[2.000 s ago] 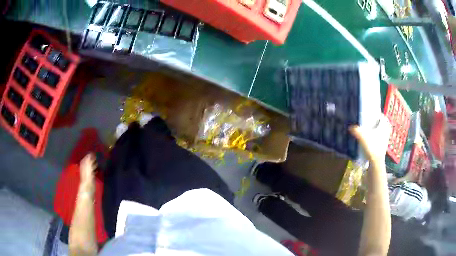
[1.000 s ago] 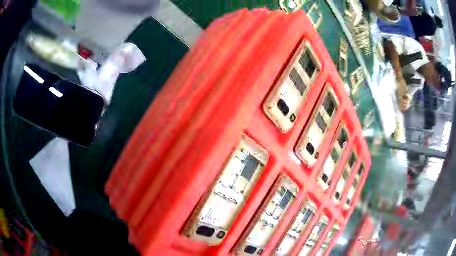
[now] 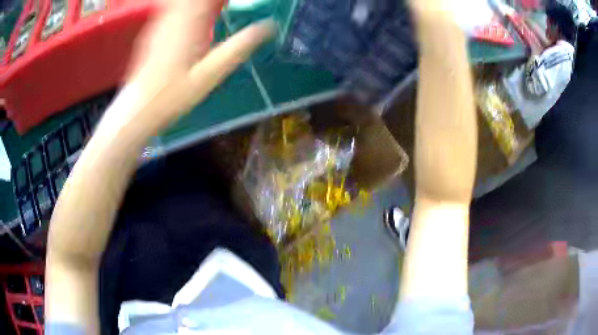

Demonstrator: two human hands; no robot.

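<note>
A dark lens tray pack (image 3: 360,46), blurred, lies at the bench edge, top centre, with a grid of dark squares. My right hand (image 3: 440,8) is at its right side, mostly cut off by the top edge; its fingers and grip are hidden. My left hand (image 3: 187,49) is blurred, over the bench beside the red foam tray (image 3: 72,65); its thumb stands apart, its fingertips are cut off and nothing shows in it. Pale units sit in the tray's pockets. Black-framed screen lenses (image 3: 49,163) lie in rows below it, partly behind my left forearm.
An open waste box (image 3: 387,150) with clear film and yellow scraps is under the bench edge. Yellow scraps lie on the floor. A red slotted tray (image 3: 23,294) is low at left. Another person (image 3: 544,72) sits at the right. A carton (image 3: 524,294) stands low at right.
The view has swung from a close look at the red foam tray back to the bench edge and my lap. Both my arms now reach up over the bench; neither showed one second ago.
</note>
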